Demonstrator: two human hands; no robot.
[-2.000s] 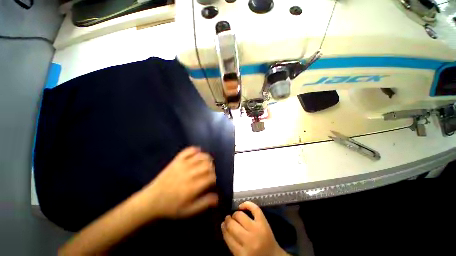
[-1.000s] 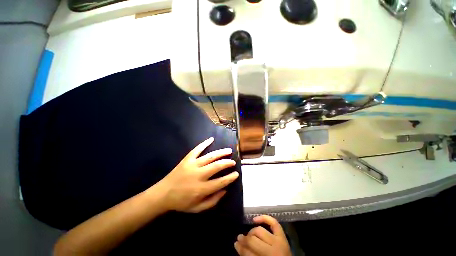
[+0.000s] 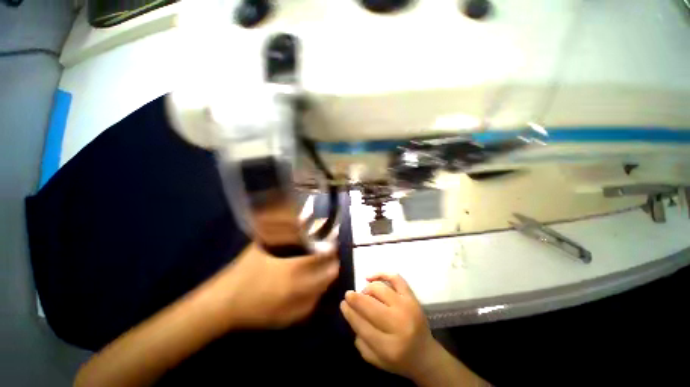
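Observation:
The dark navy cloth (image 3: 136, 227) lies left of the needle area, its straight right edge running from under the machine head towards me. My left hand (image 3: 284, 283) lies on the cloth near this edge, fingers towards the needle; the shiny take-up lever guard (image 3: 265, 181) covers part of them. My right hand (image 3: 390, 321) is at the cloth's edge nearer me, fingers curled with the edge at their tips. The presser foot area (image 3: 371, 200) is blurred, so the needle cannot be made out.
The cream sewing machine head (image 3: 424, 83) with a blue stripe spans the top. Slim grey thread snips (image 3: 552, 238) lie on the table right of the needle. A metal fitting (image 3: 654, 200) is at the far right. The ruler-marked table edge (image 3: 499, 308) curves along the front.
My right hand has moved up along the cloth edge, nearer the needle. My left hand has shifted slightly left and down in view, its fingers now behind the guard. The camera view has shifted and blurred.

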